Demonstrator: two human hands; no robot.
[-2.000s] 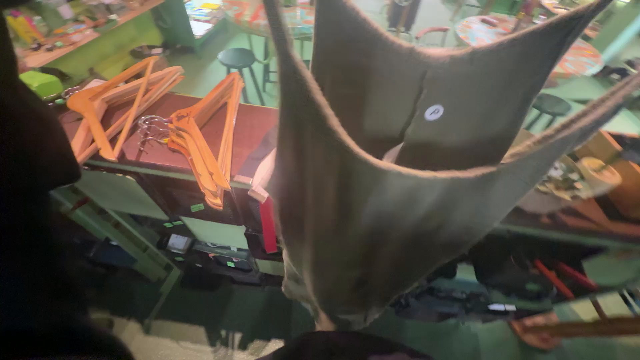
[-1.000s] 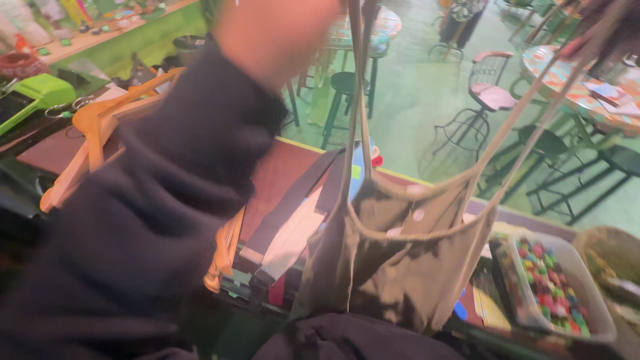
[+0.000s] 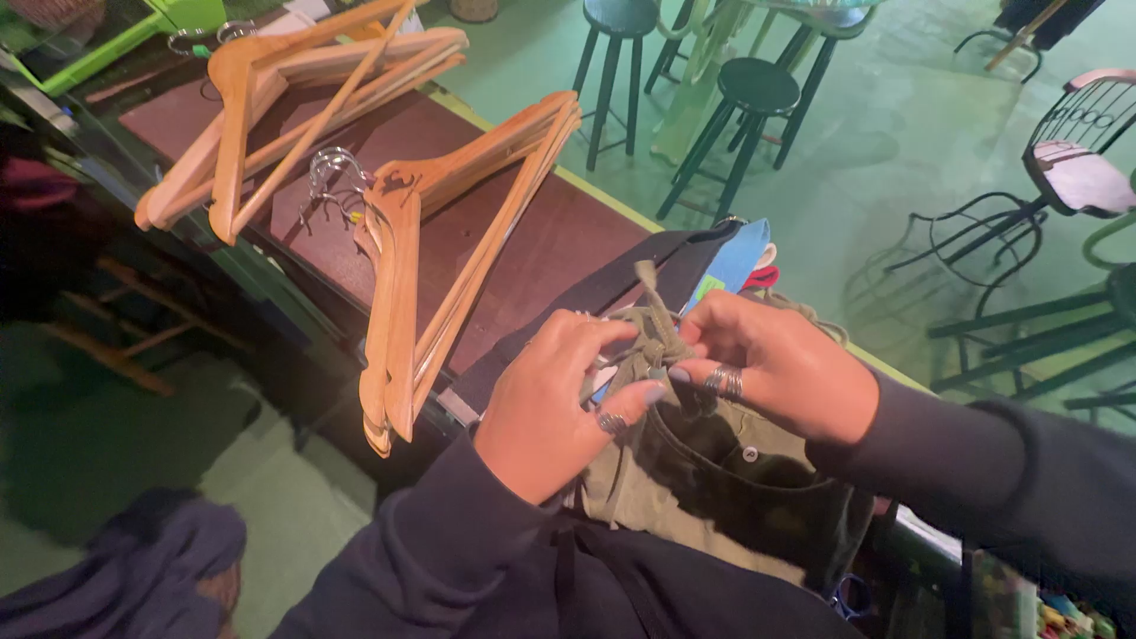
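An olive-brown cloth garment or bag with a round pale button lies against my front at the counter's edge, its neck opening facing up. My left hand, with a ring on the thumb, pinches the gathered, knotted fabric strap at its top. From the other side, my right hand, also ringed, grips the same strap between thumb and fingers. The strap's short end sticks up between the hands. Behind them lie a dark strap and a folded blue cloth with a green tag.
Wooden hangers lie in two groups on the dark red counter, one group close to my left hand, the other farther left. A green tray sits at the upper left. Stools and a metal chair stand beyond the counter.
The olive cloth, hanging spread high in view two seconds ago, is now lower against my front. Both hands have come together at its strap; one second ago one arm was raised across the view.
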